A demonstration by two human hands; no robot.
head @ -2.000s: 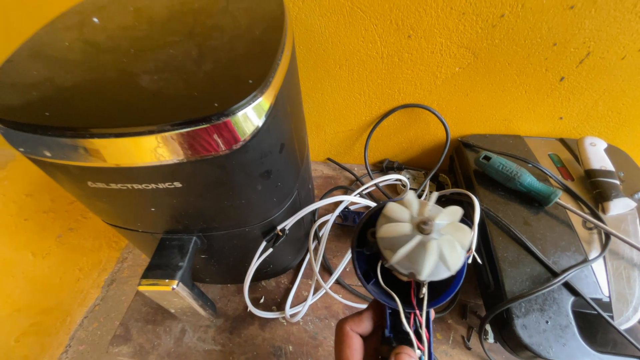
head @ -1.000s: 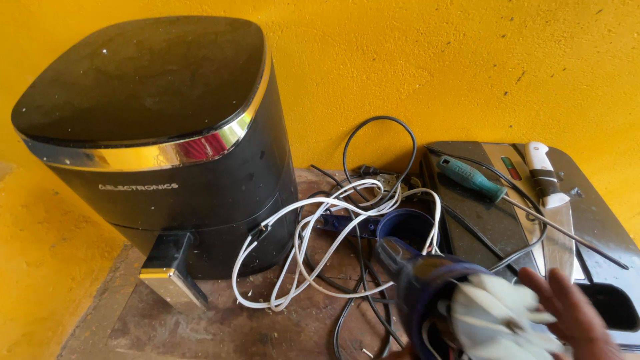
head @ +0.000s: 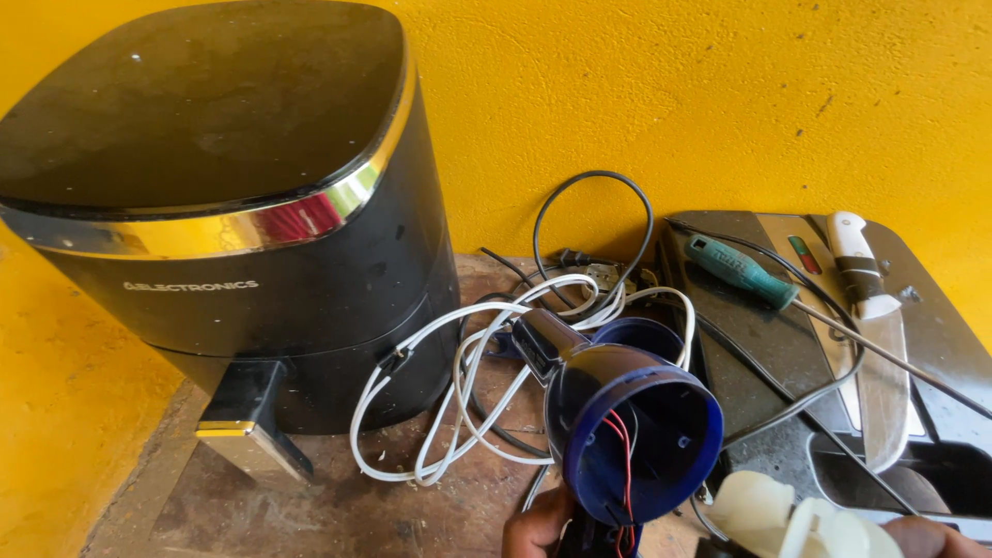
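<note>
My left hand [head: 536, 524], at the bottom edge, grips the lower part of a dark blue round plastic housing [head: 570, 411], whose open mouth faces me. Red wires [head: 625, 465] run inside it and out at the bottom. In the lower right corner my right hand [head: 926, 536] holds a white plastic fan wheel [head: 802, 521], partly cut off by the frame and apart from the housing. Behind the housing lie a coiled white cable [head: 418, 341] and a second blue round part [head: 639, 333].
A black air fryer [head: 310, 310] stands at left on the wooden table [head: 256, 519]. At right, a green-handled screwdriver [head: 740, 271] and a white-handled knife [head: 883, 372] rest on a black appliance [head: 721, 341]. A black cable [head: 593, 173] loops against the yellow wall.
The fan wheel sat at the housing's mouth two seconds ago; now it is out of it, at the lower right. My right hand has come onto the wheel, and the housing's inside shows.
</note>
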